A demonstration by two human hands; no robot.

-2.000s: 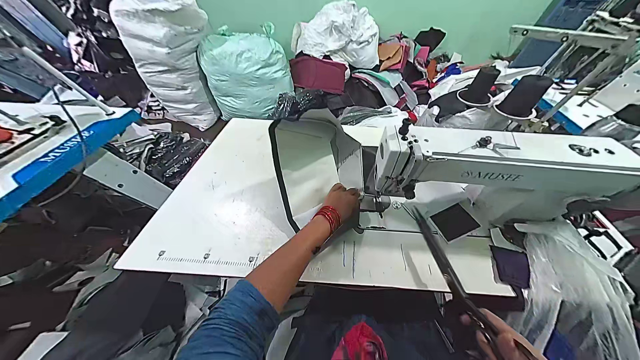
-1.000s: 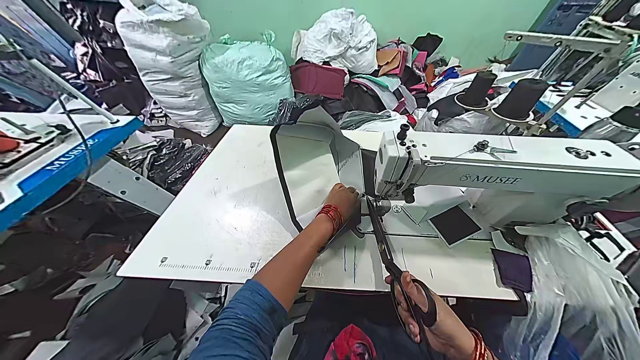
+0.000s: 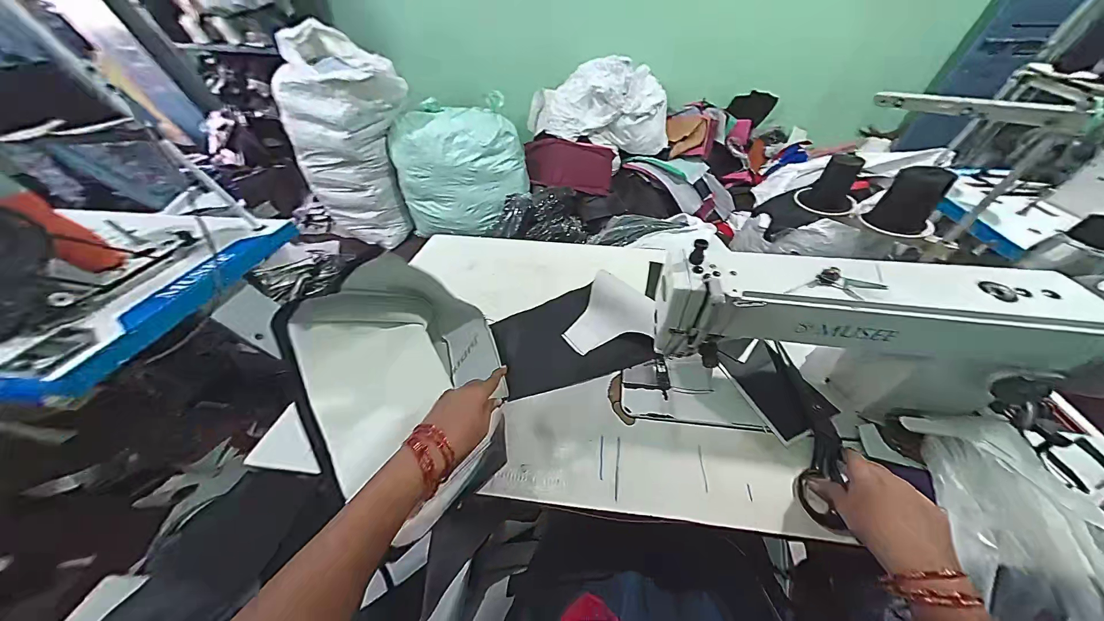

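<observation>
My left hand (image 3: pixel 470 410) holds the edge of a stitched fabric piece (image 3: pixel 366 379), pale inside with a black bound edge, at the left end of the sewing table. A black fabric piece (image 3: pixel 552 345) with a white scrap (image 3: pixel 608 315) on it lies between that piece and the sewing machine (image 3: pixel 871 315). My right hand (image 3: pixel 897 509) is on the handles of large black scissors (image 3: pixel 815 414), whose blades point away under the machine arm. Beside the blades lies a dark square piece (image 3: pixel 768 392). The needle area (image 3: pixel 662 375) has no fabric under it that I can make out.
White and green sacks (image 3: pixel 457 168) stand against the wall behind the table (image 3: pixel 552 457). Black thread cones (image 3: pixel 906 198) stand behind the machine. A clear plastic bag (image 3: pixel 1009 474) hangs at the right. Another blue-edged table (image 3: pixel 207 276) is at the left, with fabric scraps on the floor.
My left hand has drawn the bound fabric piece leftward, away from the machine's needle. My right hand has moved the scissors from beside the needle to the right, near the dark square.
</observation>
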